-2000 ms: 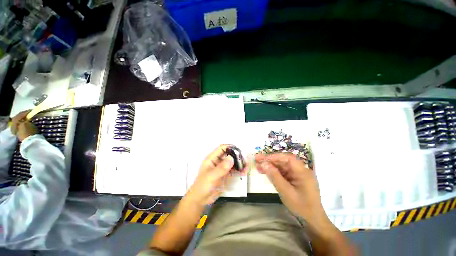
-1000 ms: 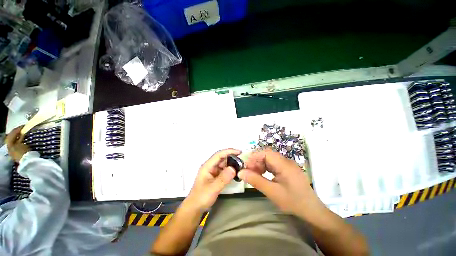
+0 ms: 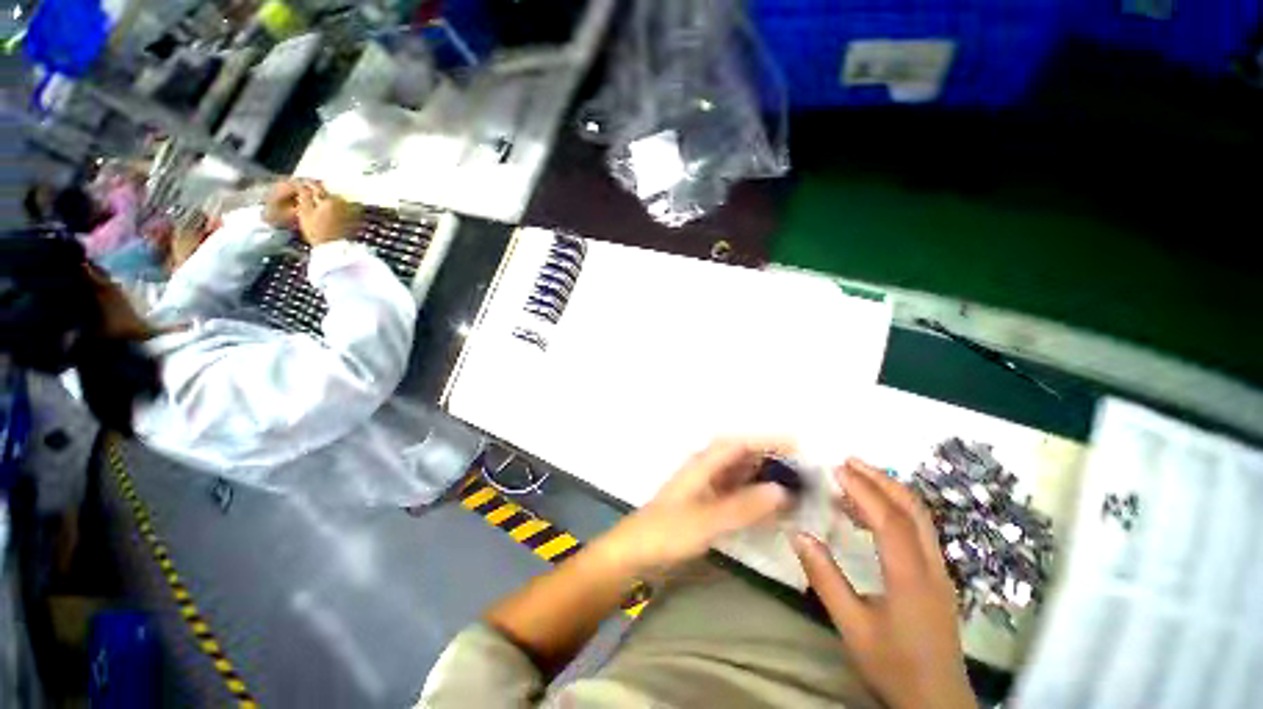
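Note:
A small dark glossy case is held in the fingertips of my left hand, above the near edge of the left white tray. My right hand is just right of it, thumb and fingers apart, with nothing visible between them. The hand is slightly blurred. A loose heap of small silver-grey metal parts lies right of my right hand. A short row of dark cases stands at the far left of the left tray.
A coworker in a white smock handles a tray of dark cases at left. A crumpled clear bag and a blue bin stand behind. The right white tray is cut off at right. A thin dark tool lies behind the heap.
The view has turned left and tilted, bringing more of the coworker into view. My right hand has parted from the case, which stays in my left hand.

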